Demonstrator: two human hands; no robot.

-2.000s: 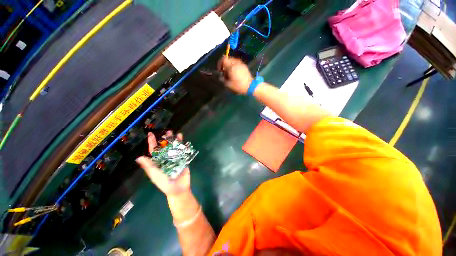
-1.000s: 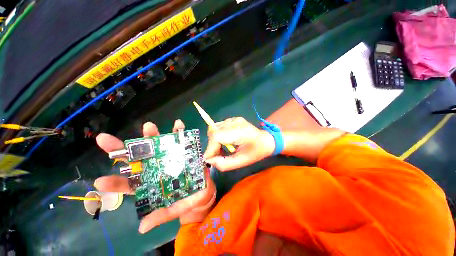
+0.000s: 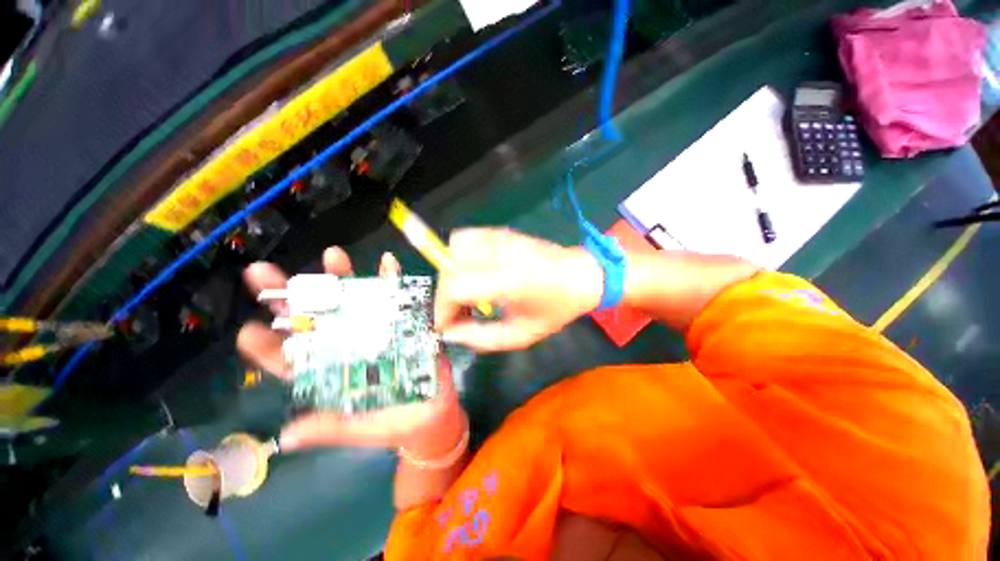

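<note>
A green circuit board [image 3: 367, 356] lies face up across my left hand [image 3: 428, 422], whose fingers hold it at its left and lower edges. Its sockets point left, and glare washes out its upper part. My right hand [image 3: 499, 290] is at the board's right edge and holds a yellow pencil-like tool [image 3: 418, 236], one end pointing up and left, away from the board. The tool's other end is mostly hidden by the fingers. A blue wrist strap [image 3: 606, 272] is on my right wrist.
Dark boards [image 3: 318, 184] line the recess beyond a blue line [image 3: 269, 197] and yellow label [image 3: 274, 137]. A cup [image 3: 205, 482] with a stick stands lower left. Clipboard paper [image 3: 713, 181], pen [image 3: 750, 172], calculator [image 3: 825, 148], red-orange card [image 3: 623, 321] and pink cloth [image 3: 910, 82] are right.
Since two seconds ago, my right hand has come from the recess to the board with the tool. Since one second ago, the board has turned slightly and the red-orange card has come into view.
</note>
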